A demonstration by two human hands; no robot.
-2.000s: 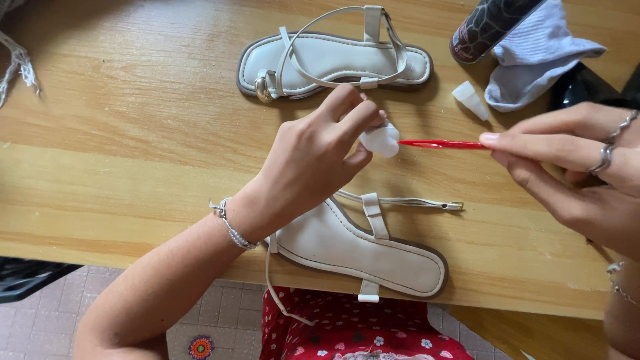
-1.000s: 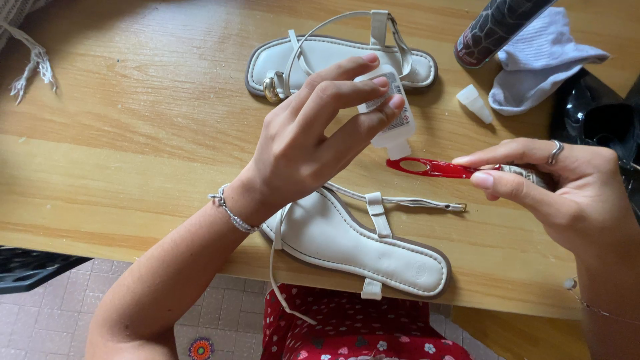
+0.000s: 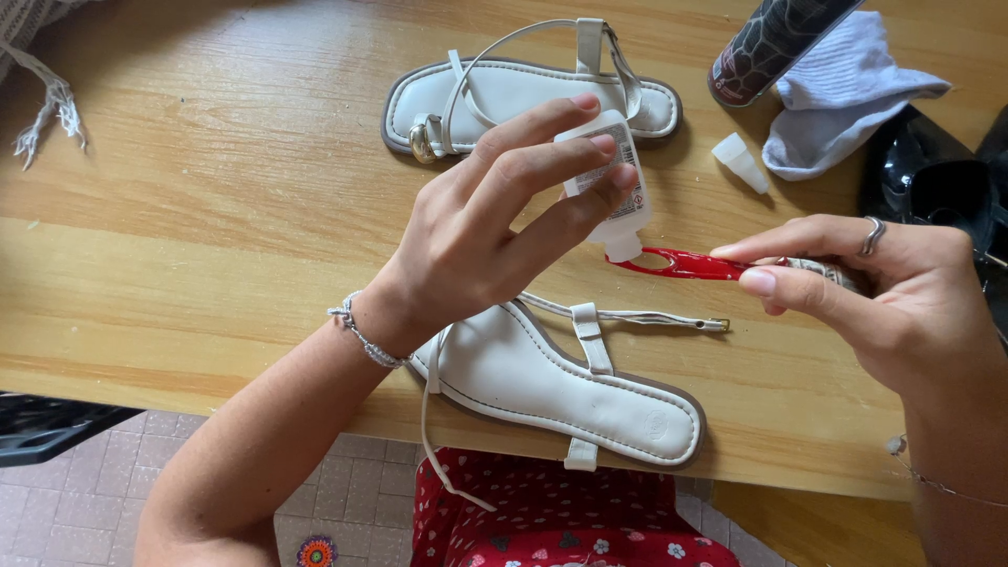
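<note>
My left hand (image 3: 488, 213) holds a small clear plastic bottle (image 3: 622, 197) with a printed label, tipped mouth down. Its mouth meets the looped head of a red plastic toothbrush-like tool (image 3: 693, 264); any bristles cannot be made out. Thumb and index finger of my right hand (image 3: 874, 291) pinch that tool's handle. Below my hands lies a white strappy sandal (image 3: 583, 394), its buckled strap spread to the right. Another white sandal (image 3: 535, 102), with a gold-coloured ring at its toe, lies behind the bottle.
A white nozzle cap (image 3: 740, 162) lies right of the far sandal. Beyond it are a dark patterned can (image 3: 764, 55), a white sock (image 3: 835, 102) and glossy black shoes (image 3: 921, 173). White fringed fabric (image 3: 55, 102) lies at the upper left of the wooden table (image 3: 197, 236).
The bottle was largely hidden by my left hand two seconds ago; its side and label now show. My left fingers have spread along it. The red tool's loop now faces up into view.
</note>
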